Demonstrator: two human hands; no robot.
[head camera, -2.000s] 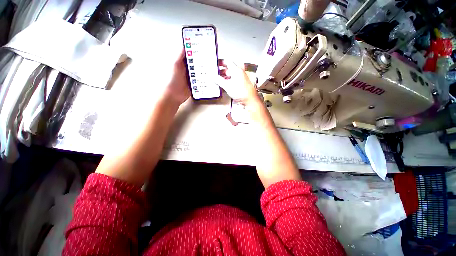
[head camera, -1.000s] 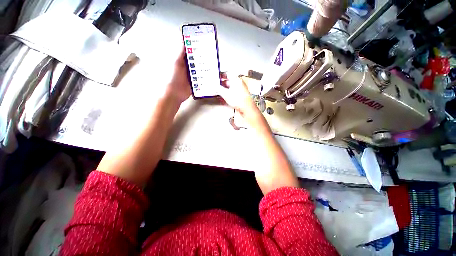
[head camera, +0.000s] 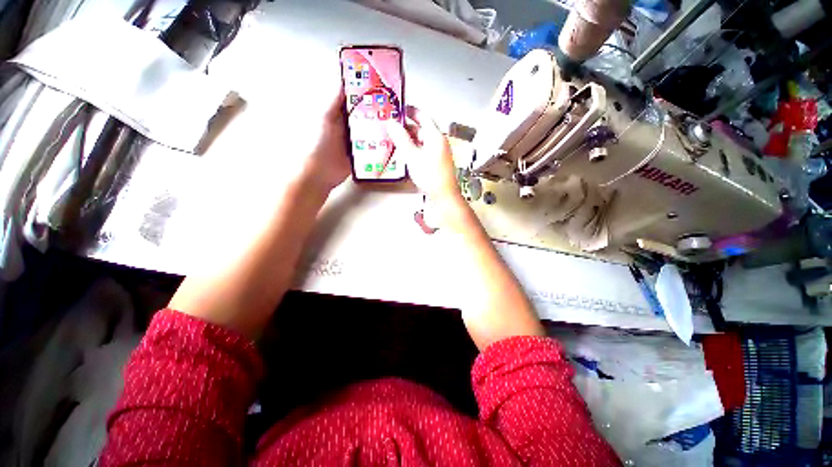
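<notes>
A smartphone (head camera: 374, 114) with a lit pink home screen and rows of icons is held upright over the white machine table (head camera: 383, 251). My left hand (head camera: 330, 146) holds the phone from its left side and behind. My right hand (head camera: 427, 150) is at the phone's lower right, its thumb over the screen's right edge; its other fingers are partly hidden, and I cannot tell how far they grip the phone. The cream sewing machine (head camera: 629, 173) stands just right of my right hand.
Stacked cloth pieces (head camera: 55, 173) lie at the left under a white flat piece (head camera: 128, 82). A blue tool (head camera: 646, 290) and a white curved piece (head camera: 674, 303) lie right of the machine's front edge. A thread cone (head camera: 593, 27) stands behind. A blue crate (head camera: 764, 392) is lower right.
The phone screen has changed from a white list to a pink home screen with icons. My right thumb has moved slightly up over the screen. The phone stays in nearly the same place.
</notes>
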